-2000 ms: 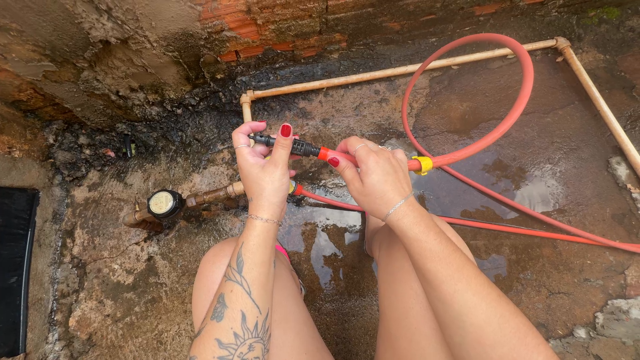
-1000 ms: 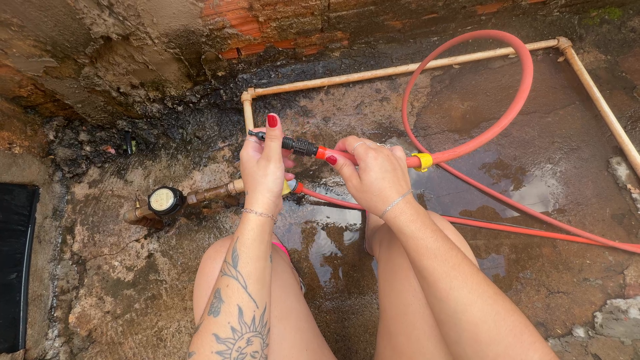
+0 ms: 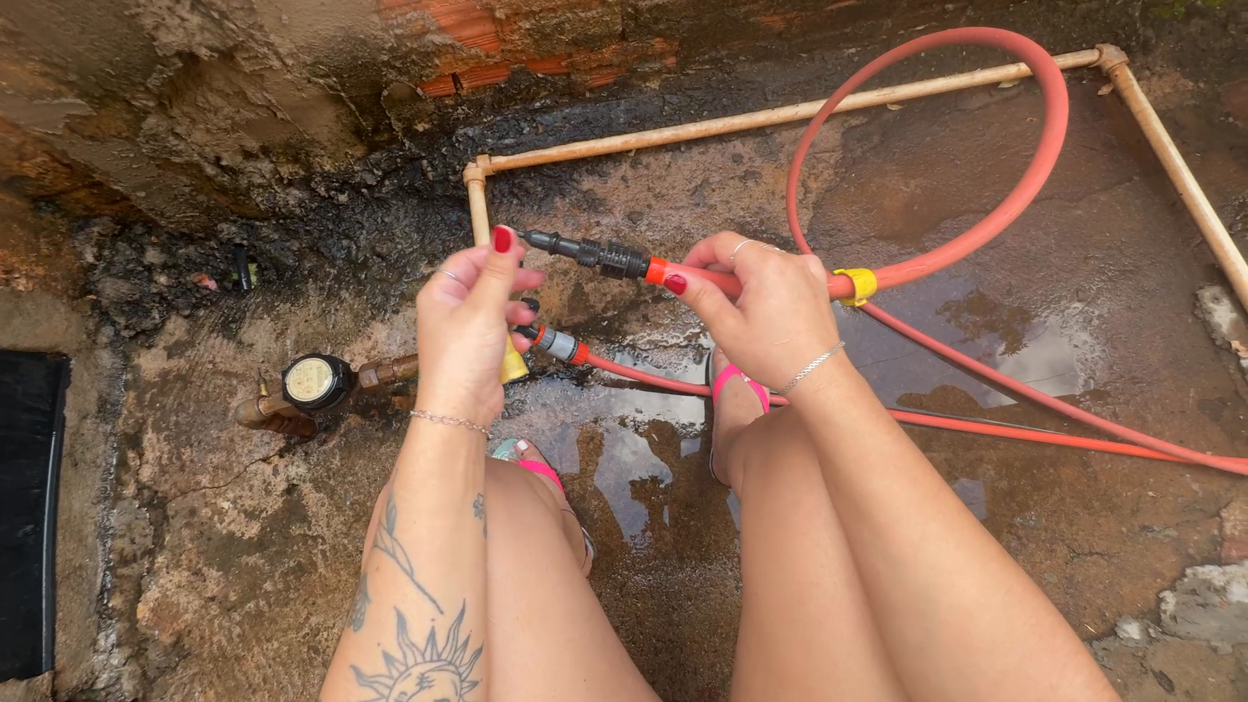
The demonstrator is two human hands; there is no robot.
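My right hand (image 3: 765, 307) is closed around the end of a red hose (image 3: 975, 237), between its orange collar and a yellow band (image 3: 858, 286). A black hose nozzle (image 3: 585, 253) sticks out leftward from that collar. Beside the nozzle's narrow tip is my left hand (image 3: 473, 322), its thumb up and its fingers loosely curled and apart; whether they touch the tip is unclear. Below, a grey and orange hose connector (image 3: 561, 345) joins a second stretch of red hose to a fitting partly hidden behind my left hand, near a yellow part (image 3: 513, 361).
A water meter (image 3: 312, 380) on a brown pipe sits at the left. A beige pipe (image 3: 702, 129) runs along the rough brick wall and turns down the right side. Puddles (image 3: 634, 448) cover parts of the concrete floor around my sandals. A black panel (image 3: 29, 507) is at the left edge.
My left hand has shifted left along the nozzle to its tip, where earlier its fingers were around the black body. The nozzle and my right hand have moved slightly up and right.
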